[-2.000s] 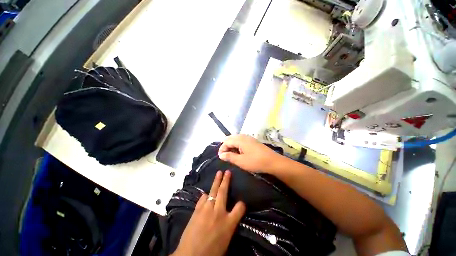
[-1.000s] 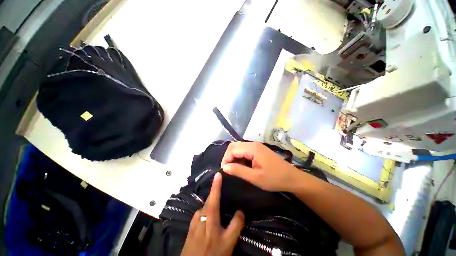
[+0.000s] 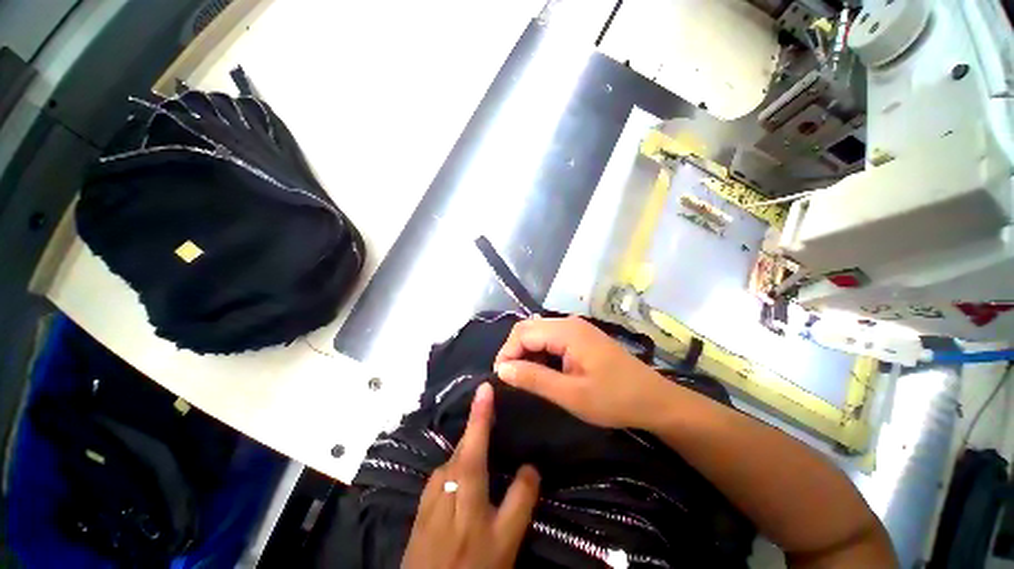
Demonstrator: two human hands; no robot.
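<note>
A part-sewn black bag body with zippers lies bunched at the bottom centre, over the table's front edge. A narrow webbing strap sticks out from its top. My right hand pinches the black fabric near the top between thumb and fingers. My left hand, with a ring, lies on the fabric just below. Its index fingertip presses beside the right fingertips and its thumb is apart. What is under the fingertips is hidden.
Stacked black bag pieces with a yellow sticker lie on the left of the table. A blue crate holds black pieces at lower left. The yellow-taped clamp plate lies under the white machine head at right.
The view has shifted, so the stack sits further left and higher. My left hand has gone from two fingers extended on the fabric to one index fingertip beside the right hand's pinch.
</note>
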